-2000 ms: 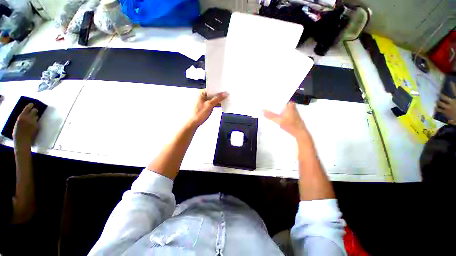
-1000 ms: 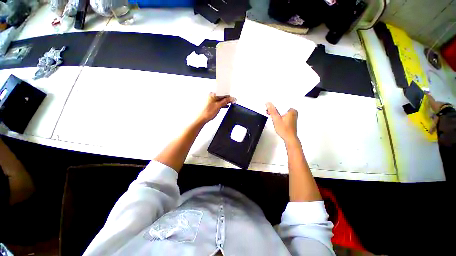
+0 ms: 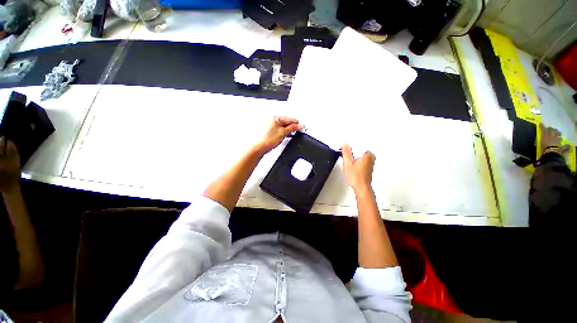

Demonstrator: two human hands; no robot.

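A black box base (image 3: pixel 285 183) lies tilted on the white tabletop in front of me, with a small pale rounded square device (image 3: pixel 302 169) in its centre. A large white-sided box cover (image 3: pixel 348 88) stands or lies beyond it, its lower edge at the base's far edge. My left hand (image 3: pixel 283 131) pinches the cover's lower left corner, at the base's far left corner. My right hand (image 3: pixel 359 165) is at the base's far right corner, thumb against the cover's lower right edge. The exact contact there is unclear.
A white crumpled scrap (image 3: pixel 247 76) and black lettered pieces (image 3: pixel 304 47) are at back centre. Crumpled clear plastic (image 3: pixel 60 80) lies at left. A neighbour's hand holds a black box (image 3: pixel 30 126) at far left. Another neighbour's hand (image 3: pixel 552 139) is by yellow-and-black packages (image 3: pixel 515 88) at right.
The base has turned from straight to tilted. The cover has leaned right and lower, uncovering black pieces behind. Both my hands moved slightly nearer the base's far corners.
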